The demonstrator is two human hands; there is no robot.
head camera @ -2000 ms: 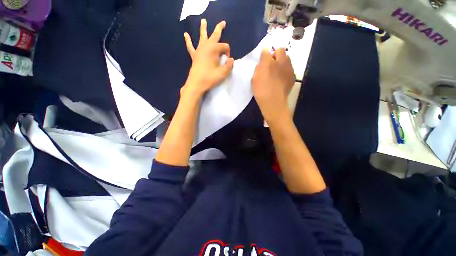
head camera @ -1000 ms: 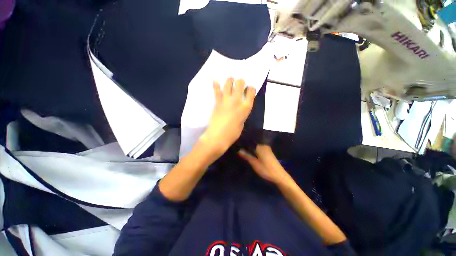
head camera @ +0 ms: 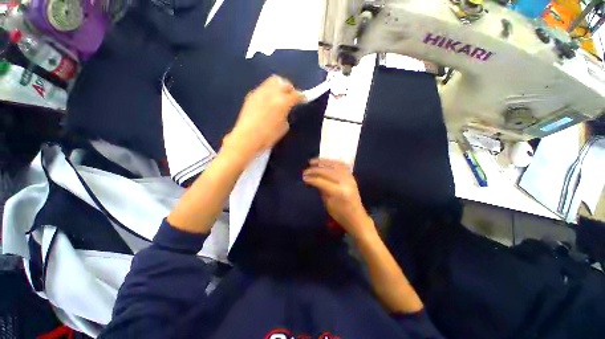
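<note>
My left hand (head camera: pixel 265 114) is closed on the white fabric piece (head camera: pixel 248 192), left of the needle. A narrow white edge runs from its fingers to the presser foot (head camera: pixel 343 65), and the rest hangs down below the hand. Dark navy fabric (head camera: pixel 278 192) lies beside and under it. My right hand (head camera: pixel 335 189) lies at the near end of the pale needle plate strip (head camera: pixel 341 136), on the dark fabric, fingers slightly bent. Whether it grips the fabric I cannot tell. The sewing machine head (head camera: pixel 424 46) stands above the strip.
Folded white pieces (head camera: pixel 182 149) lie on navy panels at left. A white and navy heap (head camera: pixel 86 245) is at lower left. A navy panel (head camera: pixel 404 132) is right of the strip. Pens (head camera: pixel 475 169) lie on the right ledge. A purple device (head camera: pixel 69 23) and bottles (head camera: pixel 50 63) are top left.
My left hand has moved up and left and now grips the white piece, which was spread flat under it. My right hand has moved up to the strip's near end. The camera view has shifted.
</note>
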